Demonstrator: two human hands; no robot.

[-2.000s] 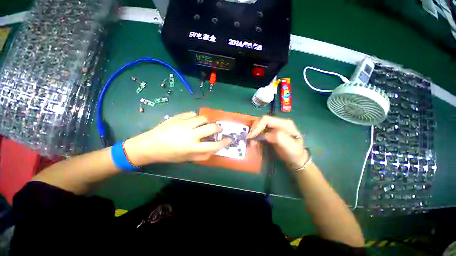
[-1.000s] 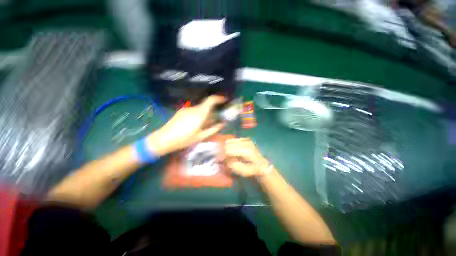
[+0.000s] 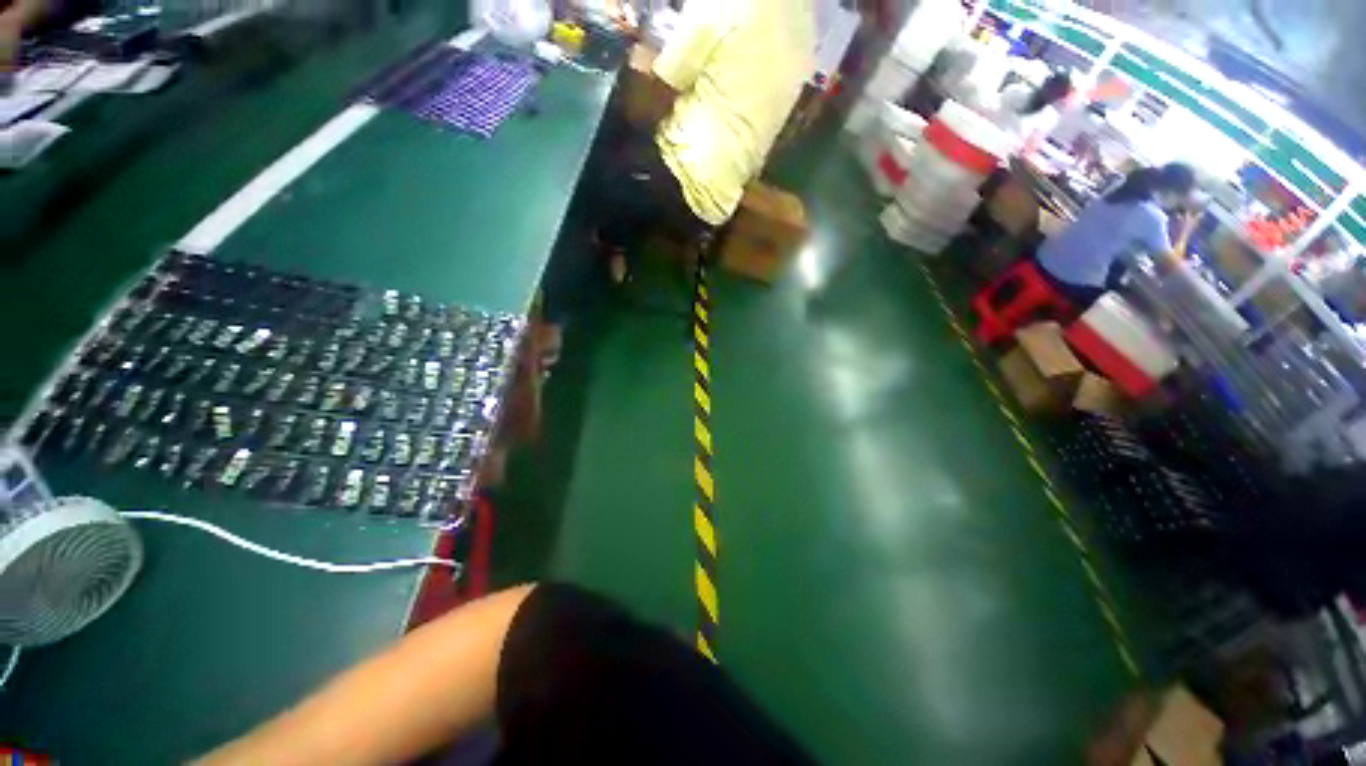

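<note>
Neither of my hands is in the picture. Only a bare forearm and a dark sleeve show at the bottom, and the forearm runs out of the lower left edge. The tray of dark modules (image 3: pixel 285 392) lies on the green bench, with small dark and light parts in rows. The small fan (image 3: pixel 63 569) is at the left edge, and its white cord crosses the bench below the tray. The jig, the bottle and the black box are out of view.
The green bench (image 3: pixel 435 195) runs away to the upper left. A purple-toned tray (image 3: pixel 480 90) lies farther along. A person in yellow (image 3: pixel 742 97) is beside a cardboard box (image 3: pixel 764 232). Striped tape (image 3: pixel 703 434) marks the floor. Another person (image 3: pixel 1106 237) sits at right near stacked bins.
The view has swung far to the right, off the jig, blue cable and black box. Both hands have left the picture. The aisle and other people have come into view.
</note>
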